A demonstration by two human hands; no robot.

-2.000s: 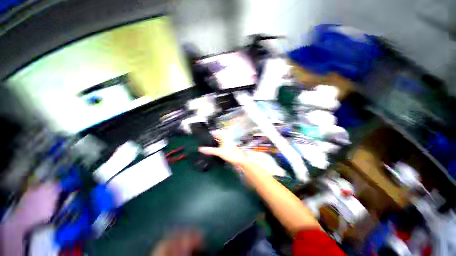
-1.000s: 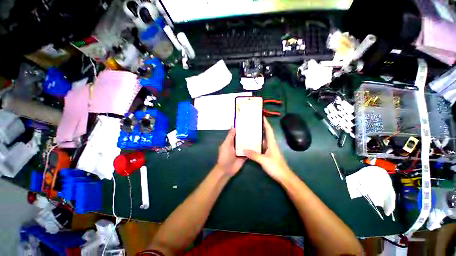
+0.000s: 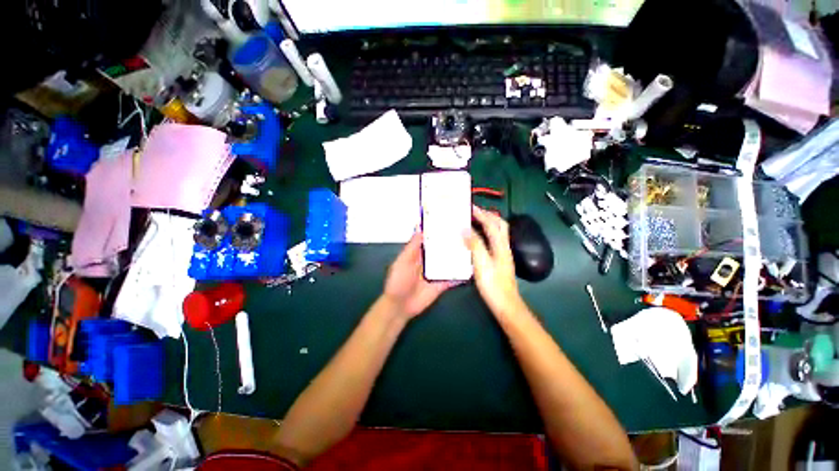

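Note:
A smartphone [image 3: 447, 226] with a bright, nearly white screen is held upright over the middle of the bench, above the edge of a white paper sheet [image 3: 379, 209]. My left hand [image 3: 411, 279] grips its lower left side from beneath. My right hand [image 3: 495, 262] is at its right edge, with the fingers raised and the thumb side near the screen. Whether my right hand grips the phone cannot be told for sure.
A black mouse [image 3: 531, 248] lies right of my right hand. A keyboard [image 3: 469, 81] is at the back. Blue blocks [image 3: 241, 241] and a red round part [image 3: 213, 305] lie left. A parts organiser [image 3: 718, 230] and a white label strip [image 3: 750, 276] are right.
The view has shifted slightly. The phone screen has turned from a pale tinted page to nearly white. My right thumb has moved off the lower screen to the phone's right edge.

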